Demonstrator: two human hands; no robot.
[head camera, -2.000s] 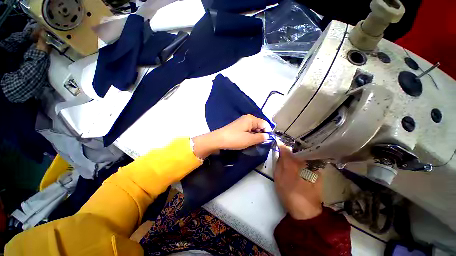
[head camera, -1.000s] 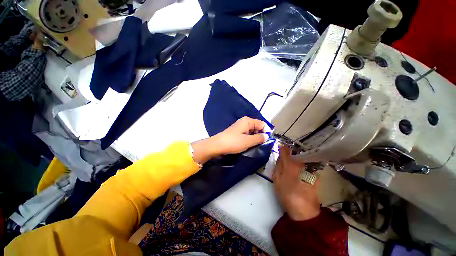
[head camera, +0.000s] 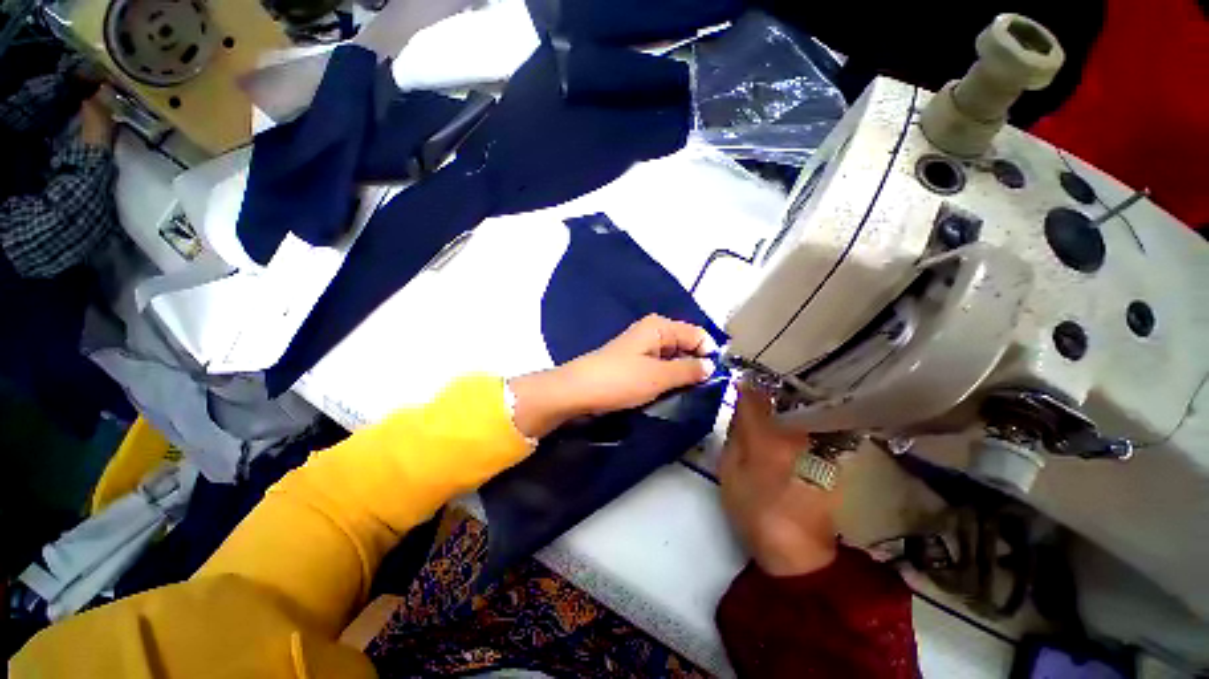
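Observation:
A navy cut panel (head camera: 610, 288) lies on the white table with its edge at the needle area of the lockstitch machine (head camera: 862, 252). My left hand (head camera: 623, 369) pinches the cloth edge between thumb and fingers, just left of the presser foot. My right hand (head camera: 780, 488) is beside the foot, under the machine head; its fingertips are at the cloth edge, partly hidden by the head and glare, so its grip cannot be told. A darker part of the cloth (head camera: 570, 493) hangs over the table's near edge.
Navy cut pieces (head camera: 504, 146) and white pieces (head camera: 232, 312) lie at the far side. A clear plastic bag (head camera: 762, 86) is beyond the machine. A bent wire lever (head camera: 716, 255) stands by the head. Grey cloth (head camera: 199, 398) and a yellow basket (head camera: 133, 464) are at left. A checked sleeve (head camera: 60, 199) shows upper left.
The panel's far tip has folded over slightly and moved a little to the right. Both hands stay almost in place at the needle. The view has shifted slightly.

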